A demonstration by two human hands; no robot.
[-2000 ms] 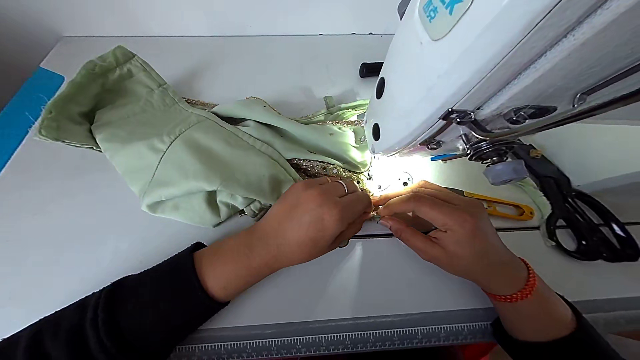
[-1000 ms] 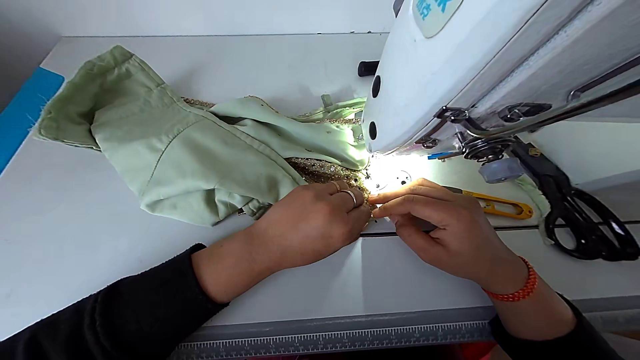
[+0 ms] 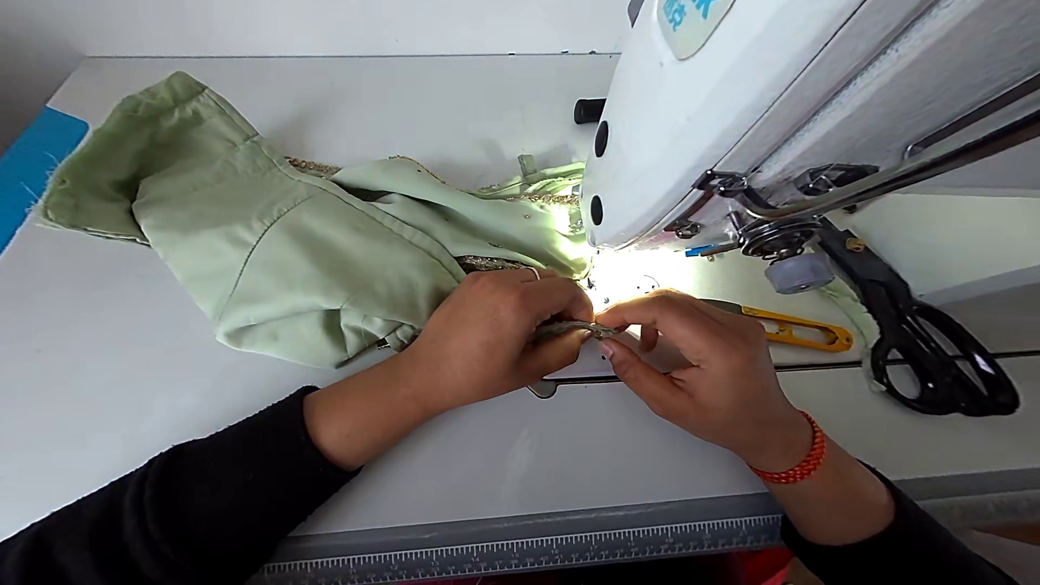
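Observation:
A light green fabric garment [image 3: 301, 244] with glittery trim along some edges lies across the sewing table, its right end under the lit head of a white sewing machine [image 3: 731, 106]. Near the needle area, my left hand [image 3: 496, 333] pinches a folded edge of the fabric between thumb and fingers. My right hand [image 3: 699, 357], with a red braided band at the wrist, has its thumb and index finger at the tip of that same edge, just right of my left fingertips. The needle and presser foot are hidden by glare and the machine head.
Yellow thread snips [image 3: 800, 329] lie right of my right hand, partly behind it. Black-handled scissors [image 3: 918, 341] rest farther right, beside a strip of green fabric. A ruler tape [image 3: 487, 556] runs along the front edge. A blue piece [image 3: 32, 171] is at the table's left corner.
The folded fabric edge now shows between my fingertips, where my hands covered it one second ago. The fingers of my right hand have shifted slightly; the garment's left part lies as before.

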